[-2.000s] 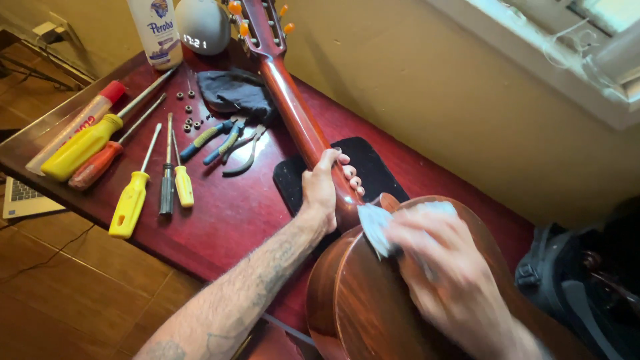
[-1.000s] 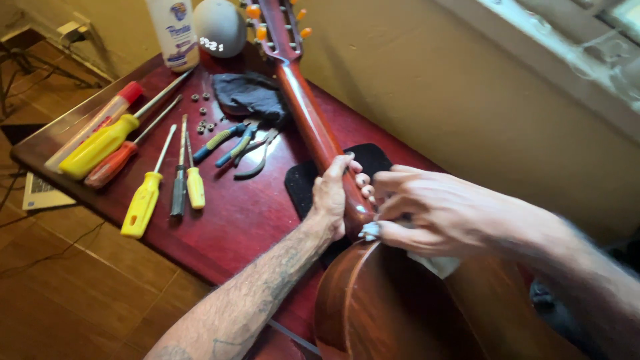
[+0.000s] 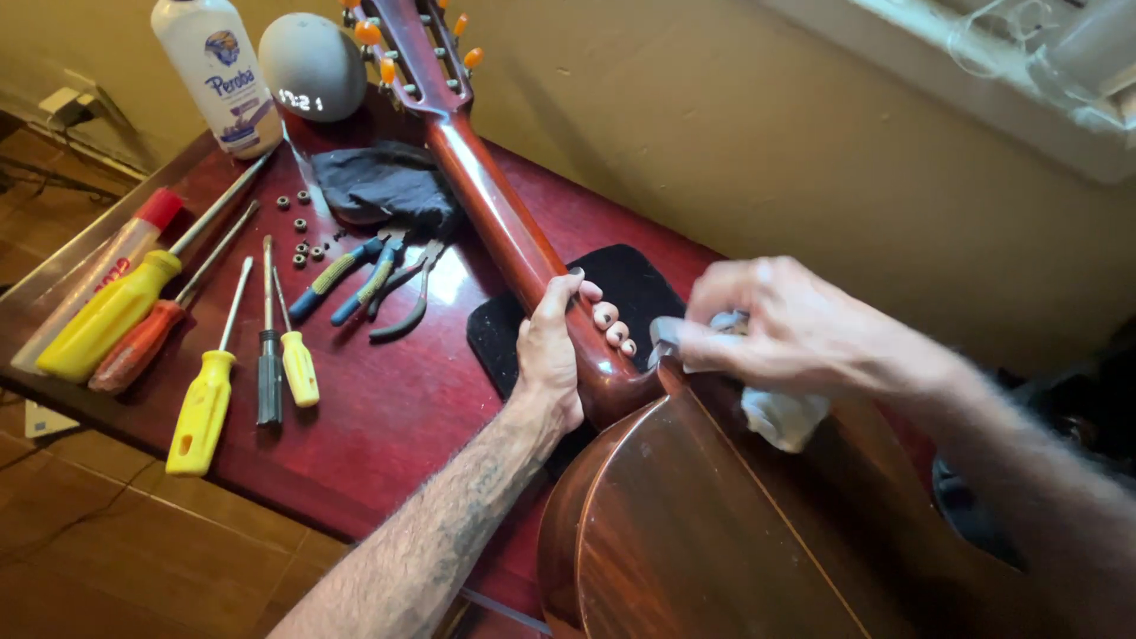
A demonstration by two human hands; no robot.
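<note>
A classical guitar point(image 3: 692, 515) lies with its glossy wooden back facing up and its neck point(image 3: 497, 209) running to the upper left. My left hand point(image 3: 568, 346) wraps around the neck close to the heel, thumb on top and fingertips showing on the far side. My right hand point(image 3: 754, 324), slightly blurred, pinches a pale cloth point(image 3: 785, 417) at the heel, where the neck meets the body; part of the cloth hangs below the fingers onto the guitar. The headstock point(image 3: 417, 53) bears orange tuning buttons.
On the red tabletop point(image 3: 355, 426) lie yellow-handled screwdrivers point(image 3: 202, 413), a red-handled screwdriver point(image 3: 138, 346), pliers point(image 3: 355, 280), small metal nuts point(image 3: 302, 248), a glue tube point(image 3: 102, 275) and a dark cloth point(image 3: 382, 186). A Peroba bottle point(image 3: 222, 80) and round clock speaker point(image 3: 312, 67) stand behind. A black pad point(image 3: 497, 333) lies under the neck.
My right hand has moved with the cloth from the guitar's back to the heel. My left hand keeps its hold on the neck.
</note>
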